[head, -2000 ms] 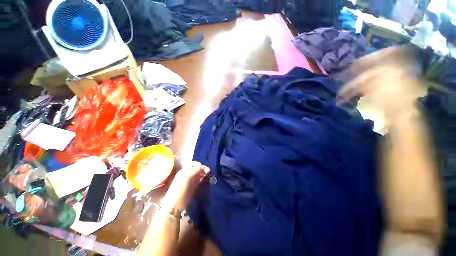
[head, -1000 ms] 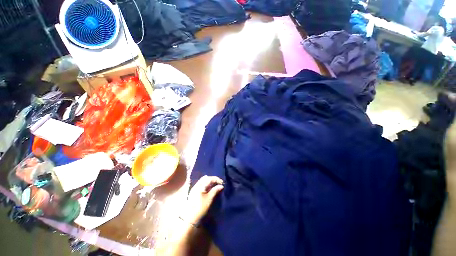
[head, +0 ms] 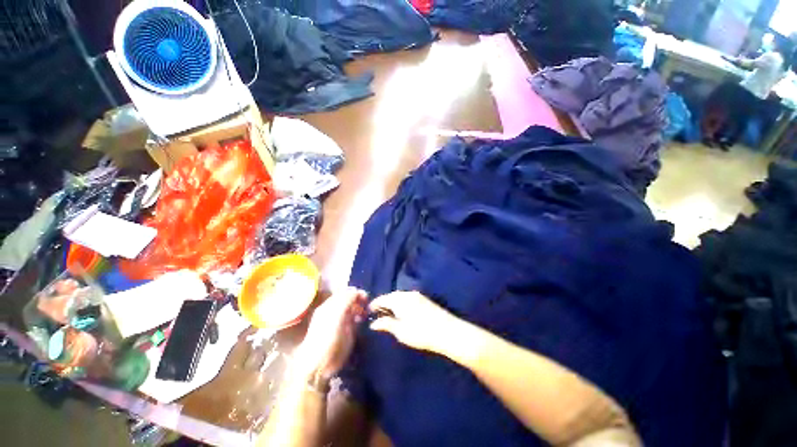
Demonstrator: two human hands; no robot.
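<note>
A large navy garment (head: 524, 262) lies heaped in front of me on the brown table. My left hand (head: 335, 327) is at the garment's left edge, with its fingertips closed on the cloth edge. My right hand (head: 406, 316) reaches in from the lower right across the garment. Its fingertips are bent and close together, just right of my left fingertips. Any needle, thread or button between the fingers is too small to tell.
An orange-yellow bowl (head: 279, 292) stands left of my hands, with white scraps beside it. Further left are a black phone (head: 185, 340), a red-orange plastic bag (head: 214, 209) and a clear container (head: 79, 323). A blue-faced fan (head: 169, 50) stands behind. A greyish-purple garment (head: 607, 100) lies beyond the heap.
My right hand was raised and blurred at the right, then mostly out at the right edge. Now it is back beside my left hand, which stays at the cloth edge.
</note>
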